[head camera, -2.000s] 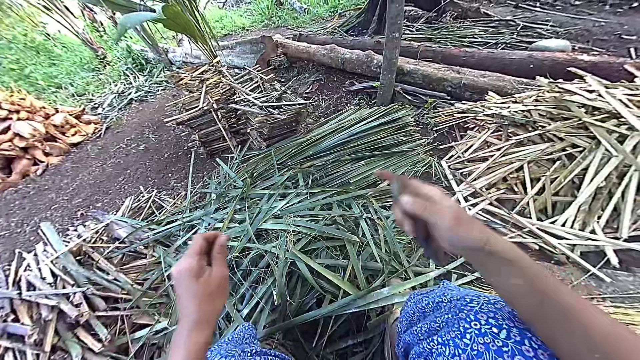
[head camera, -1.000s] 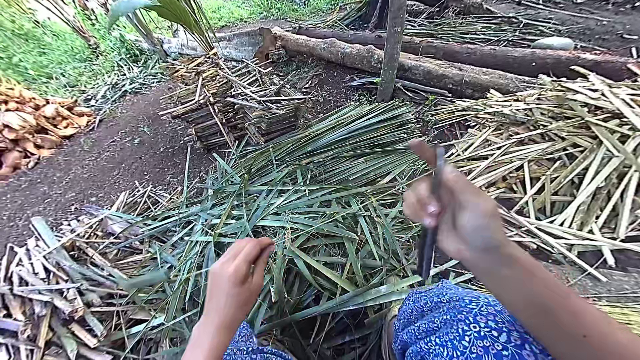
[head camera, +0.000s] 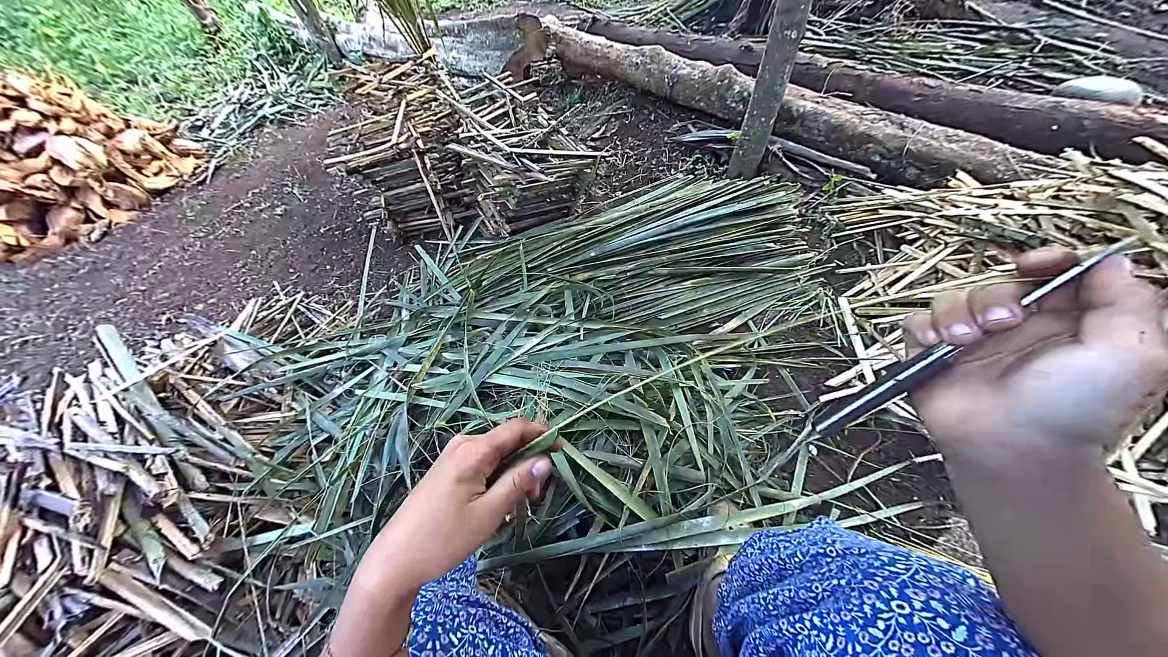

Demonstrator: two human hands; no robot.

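Observation:
My left hand (head camera: 474, 493) pinches the end of a narrow green palm leaflet (head camera: 630, 392), which slants up and to the right over a heap of cut green leaf strips (head camera: 511, 365). On the right, my right hand (head camera: 1049, 347) has its palm turned up and its fingers curled around a thin knife (head camera: 899, 379); the dark and silvery blade points down and left toward the heap. Behind the heap, thin green leaf ribs (head camera: 657, 246) lie side by side in a bundle.
Dry split sticks lie in a pile (head camera: 119, 511) at lower left and another (head camera: 985, 219) at right. Farther back are a stacked pile of sticks (head camera: 456, 155), an upright wooden post (head camera: 771, 87), long logs (head camera: 693, 82) and orange-brown husks (head camera: 73, 164). Blue patterned cloth (head camera: 849, 593) covers my knees.
My left hand has moved inward from the left over the heap and now holds a leaflet. The right hand has turned palm up and moved right with the knife.

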